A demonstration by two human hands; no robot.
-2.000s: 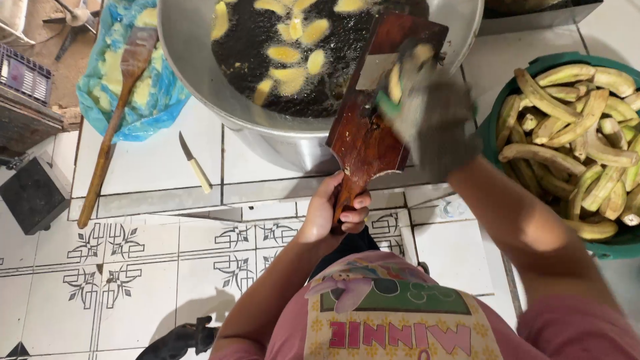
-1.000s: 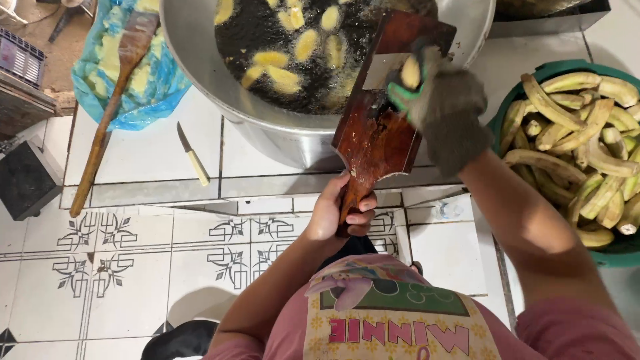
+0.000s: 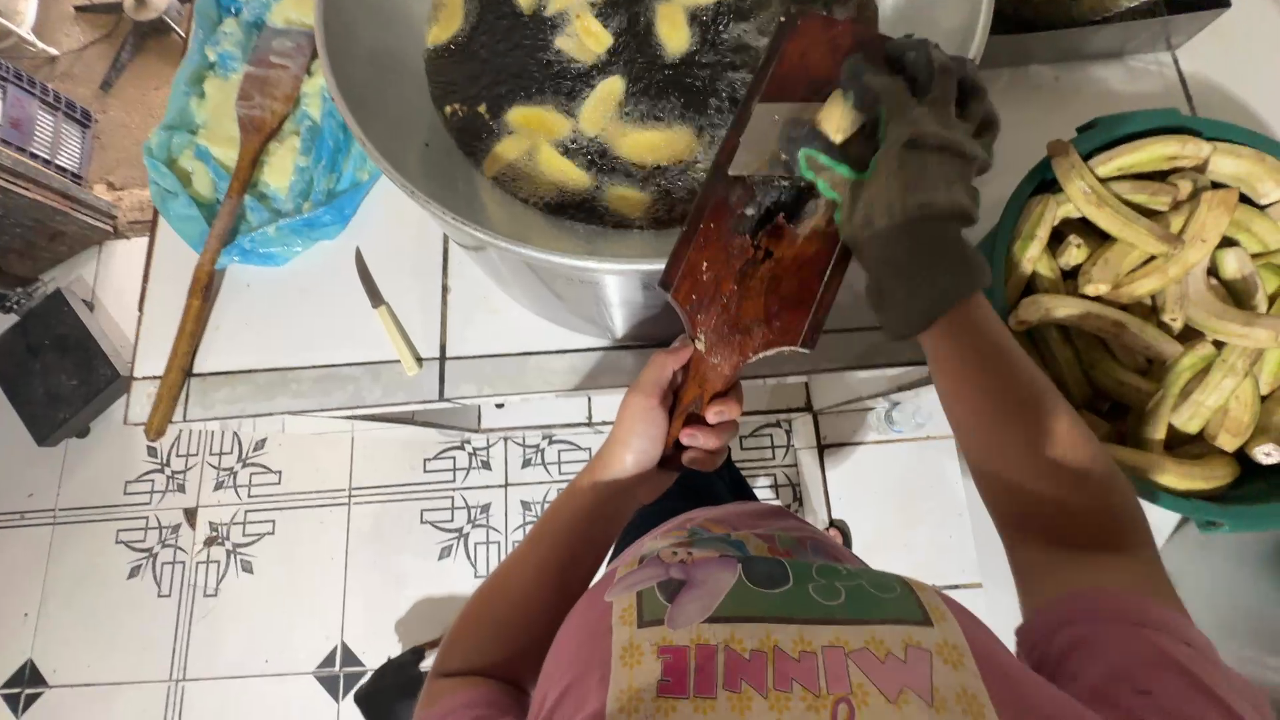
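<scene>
My left hand point(image 3: 685, 415) is wrapped around the handle of a wooden slicing board point(image 3: 765, 260), which slants over the near right rim of a large metal pot point(image 3: 560, 265). A metal plate point(image 3: 775, 138) is set into the board. My right hand point(image 3: 915, 170), in a dark knit glove with a green edge, holds a piece of peeled plantain point(image 3: 838, 117) against the board beside the plate. Yellow plantain slices point(image 3: 650, 143) float in bubbling dark oil in the pot.
A green tub point(image 3: 1000, 225) of peeled plantains point(image 3: 1110, 205) stands at the right. Left of the pot, a small knife point(image 3: 388, 312) lies on the white-tiled counter point(image 3: 290, 320). A wooden paddle point(image 3: 230, 220) rests across a blue plastic bag point(image 3: 335, 190) and over the counter's edge.
My gloved right hand has shifted slightly up along the board. The slices in the oil have changed places. My left hand keeps its hold on the handle.
</scene>
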